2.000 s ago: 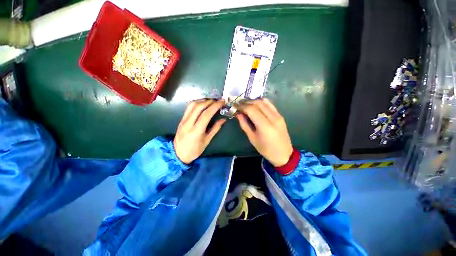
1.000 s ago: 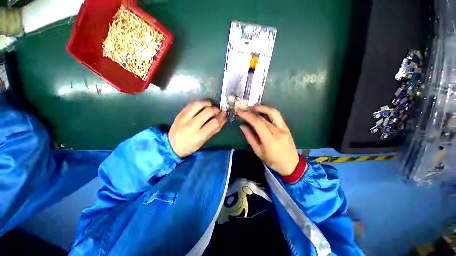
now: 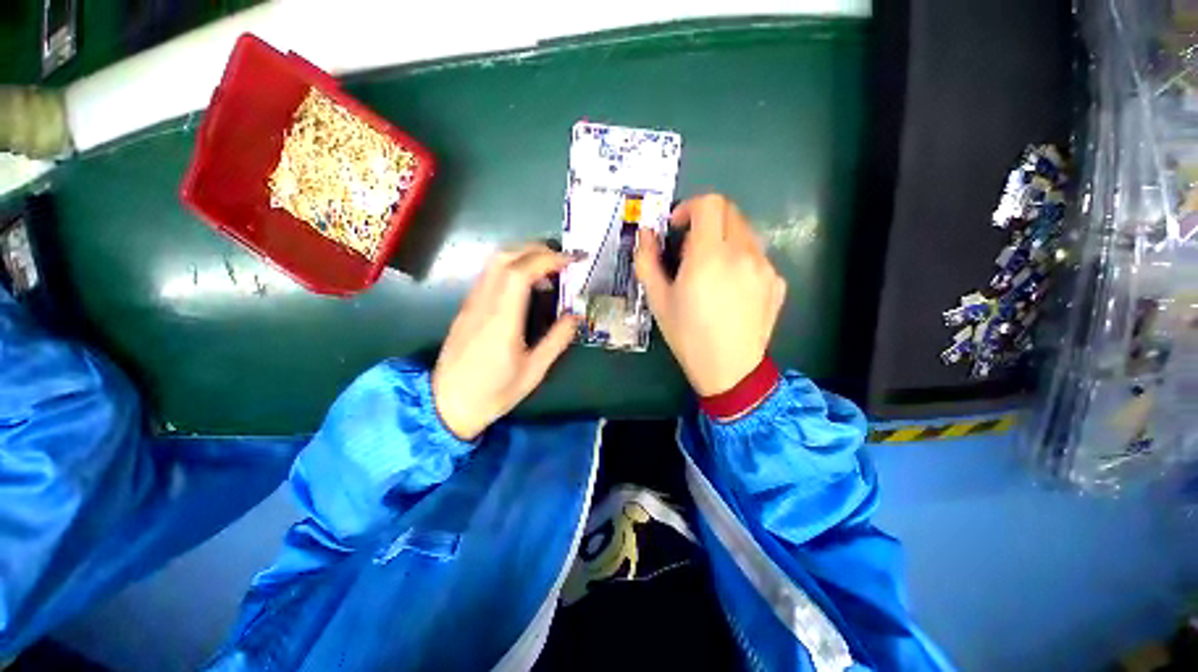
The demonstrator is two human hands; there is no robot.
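Observation:
A silvery-white phone housing [image 3: 604,171] lies on the dark-green bench in front of me, with an orange piece and a dark strip in its middle. A small board [image 3: 612,318] sits at its near end. My left hand [image 3: 503,328] grips the housing's left edge between thumb and fingers near the near end. My right hand [image 3: 716,292] grips its right edge, with the thumb over the dark strip. Whether the fingertips hold any small part is hidden.
A red bin [image 3: 237,190] of tiny pale pieces [image 3: 344,173] stands at the left. A black tray [image 3: 920,263] at the right holds a heap of small boards [image 3: 1012,269]. Clear plastic trays [image 3: 1130,289] lie beyond it. A blue sleeve [image 3: 66,460] shows at the far left.
The housing now lies lower and further left in view. Both hands have moved from its near end to its sides, and the small board at that end is uncovered.

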